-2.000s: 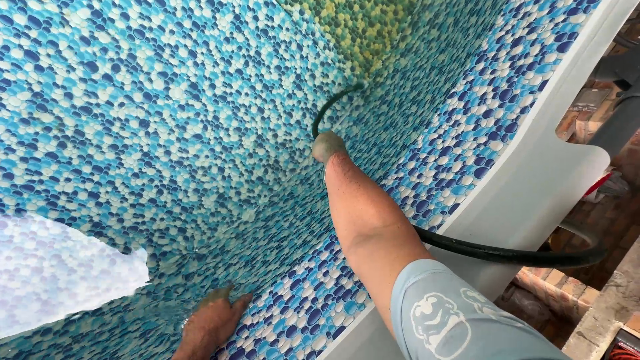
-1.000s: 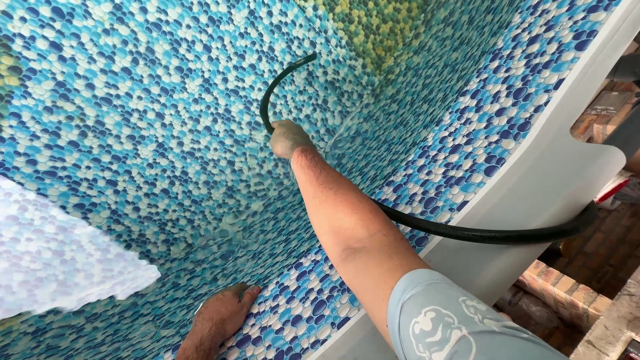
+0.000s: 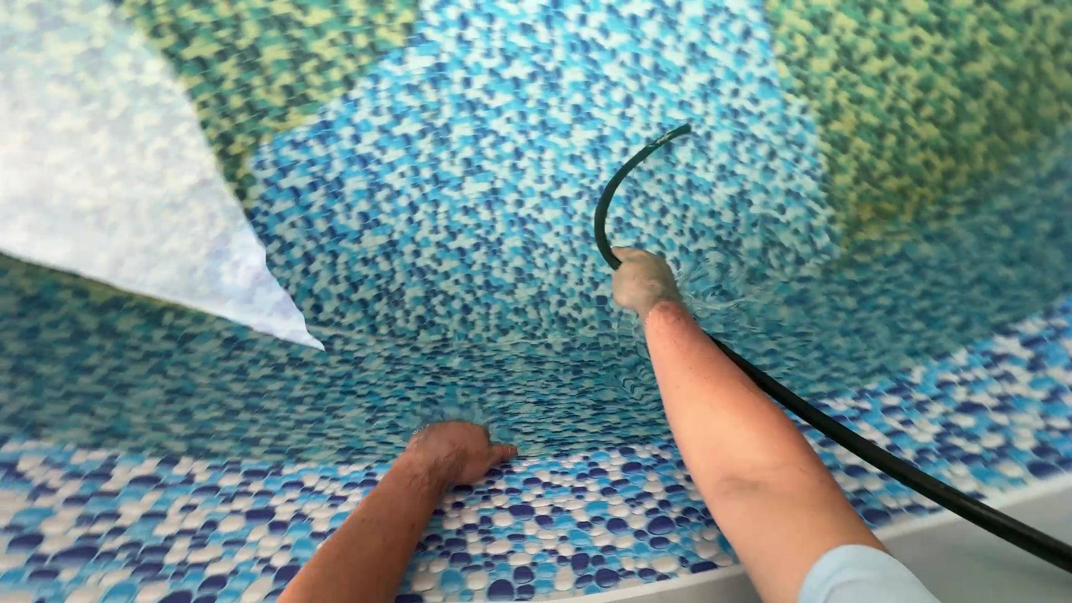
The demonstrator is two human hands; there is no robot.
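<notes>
My right hand point(image 3: 645, 280), partly under water, is closed around a dark green hose point(image 3: 871, 452). The hose's free end curves up and to the right beyond the hand, and its other part runs beneath the forearm to the lower right edge. My left hand point(image 3: 456, 448) lies at the waterline against the pebble-patterned liner point(image 3: 578, 519), with the thumb pointing right. Its fingers are largely hidden under the water, and no object shows in it. Small ripples surround my right wrist.
A pale rim point(image 3: 988, 528) borders the liner at the lower right. Yellow-green patterned areas point(image 3: 930, 109) flank the blue pebble pattern under water. A bright whitish reflection point(image 3: 142, 184) covers the upper left of the water.
The view has swung round strongly. My right hand keeps hold of the hose, whose free end has left its earlier place beside the yellow-green area. My left hand stays at the waterline.
</notes>
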